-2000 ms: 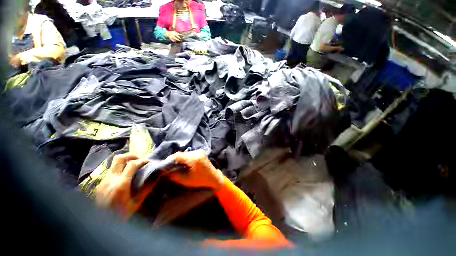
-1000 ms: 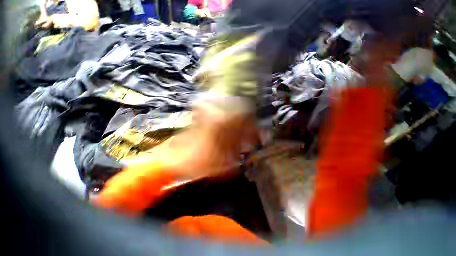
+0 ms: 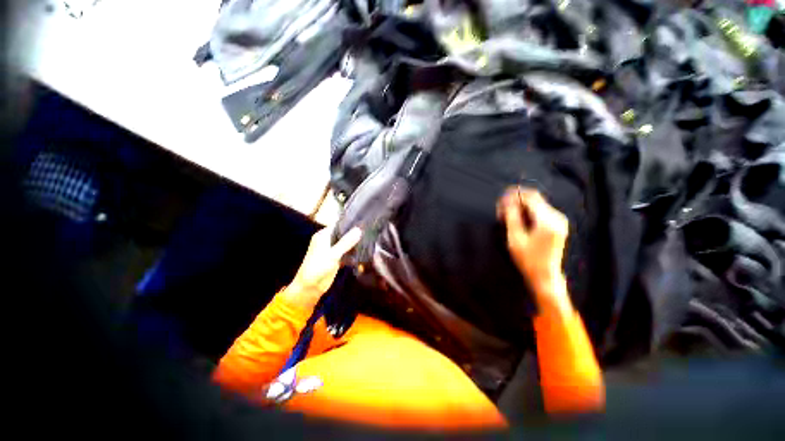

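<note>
A dark denim jacket (image 3: pixel 482 207) lies spread in front of me, with a smooth black panel facing up and a wrinkled grey sleeve (image 3: pixel 374 202) along its left side. My left hand (image 3: pixel 323 263) pinches the jacket's left edge near the sleeve, at the table's front edge. My right hand (image 3: pixel 534 232) is closed in a fist over the black panel. A small dark tool, possibly thread snips (image 3: pixel 524 213), shows between its fingers; most of it is hidden.
A white table top (image 3: pixel 163 95) lies at the upper left. Another jacket part with gold buttons (image 3: pixel 267 99) rests on it. Heaped dark jackets (image 3: pixel 714 198) fill the right side. A dark area with a checked blue-white thing (image 3: pixel 62 185) is below the table at left.
The view has swung left and down from the heap and the workers to the table. The yellow-printed garment is out of my hands, and a dark jacket now lies before me.
</note>
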